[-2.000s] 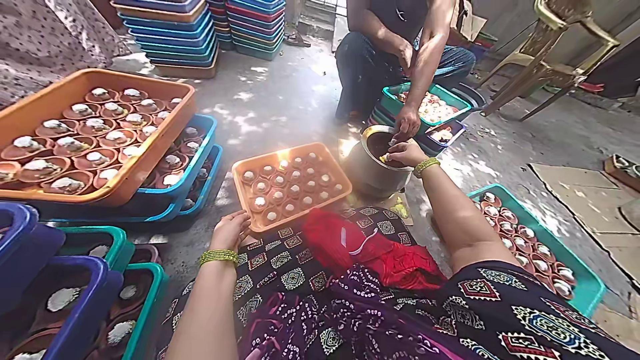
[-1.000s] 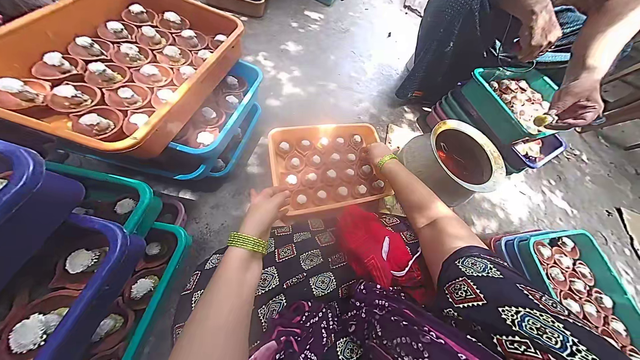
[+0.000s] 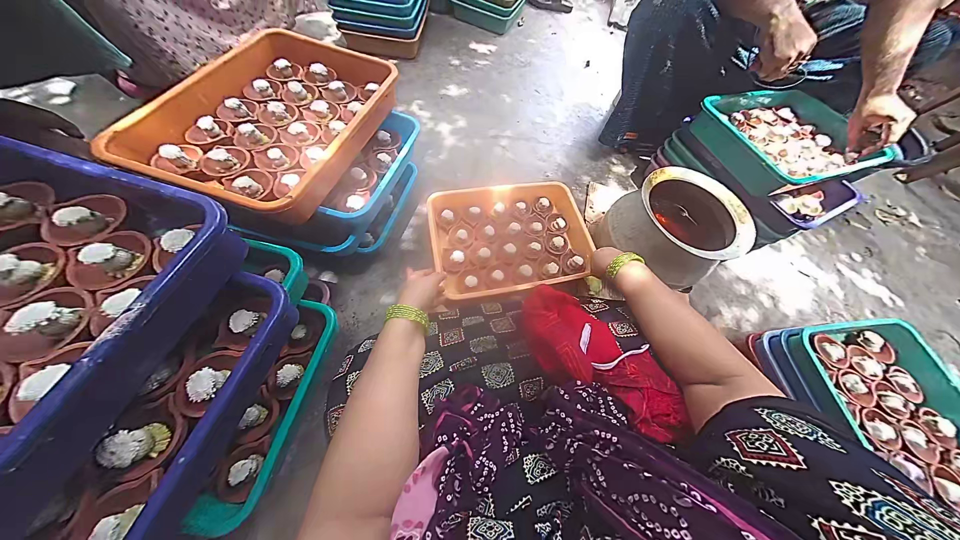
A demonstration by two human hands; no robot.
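An orange plastic tray (image 3: 510, 291) filled with rows of small clay cups, each with a white-topped piece in it, lies in front of my lap. My left hand (image 3: 424, 289) grips the tray's near left corner, and my right hand (image 3: 604, 261) holds its right edge near the front corner. Just beyond my right hand stands a round metal pot (image 3: 652, 255) with dark reddish liquid inside. A red cloth (image 3: 600, 345) rests on my lap, below the tray. The fingers of both hands are partly hidden at the tray's edges.
At left, a larger orange tray (image 3: 202, 101) sits on blue trays (image 3: 405, 142); nearer are purple trays (image 3: 202, 225) of filled cups. A green tray (image 3: 814, 326) stands at lower right. Beyond the pot, a person's hand (image 3: 881, 120) reaches into another green tray (image 3: 712, 135) of small pieces.
My right hand has moved from the pot's mouth to the right side of the orange tray. The other person's hand has gone from the pot to the green tray. The view has shifted.
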